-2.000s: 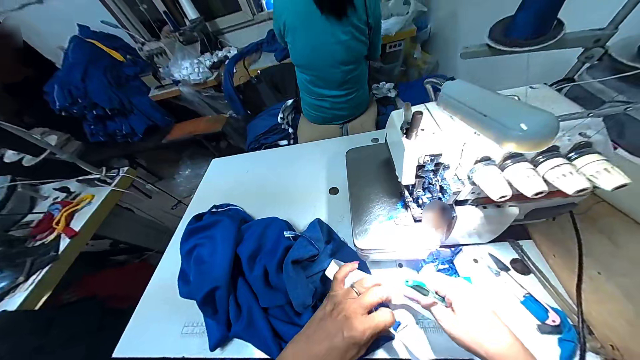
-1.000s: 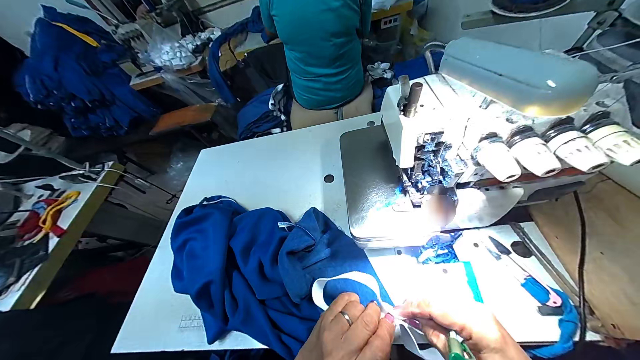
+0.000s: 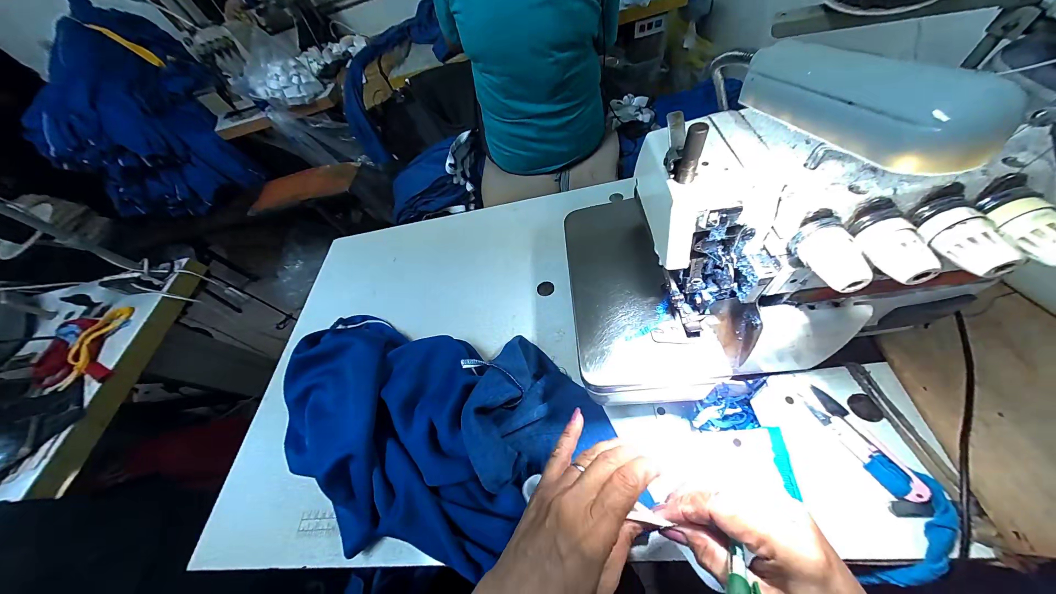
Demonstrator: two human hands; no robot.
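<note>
A blue fabric garment (image 3: 429, 429) lies bunched on the white sewing table. My left hand (image 3: 577, 503) rests at its right edge, with thumb and fingers pinching a white strip (image 3: 648, 518) near the table's front edge. Opposite it, my right hand (image 3: 742, 520) pinches the same strip at fingertip and also holds a green-handled tool (image 3: 737, 573) in the palm, its kind hard to tell. Bright lamp glare washes out part of that hand. Behind both hands stands an overlock sewing machine (image 3: 701, 239) with a steel bed plate (image 3: 610, 305).
Blue thread scraps (image 3: 726, 404) lie below the machine. Thread snips (image 3: 874, 454) with a pink and blue handle lie at the right. A person in a teal shirt (image 3: 536, 82) sits beyond the table. Blue garments (image 3: 124, 124) hang at far left.
The white strip that looped over the garment one second ago is now mostly hidden by my left hand. Two seconds ago my hands were apart; now they meet at the strip.
</note>
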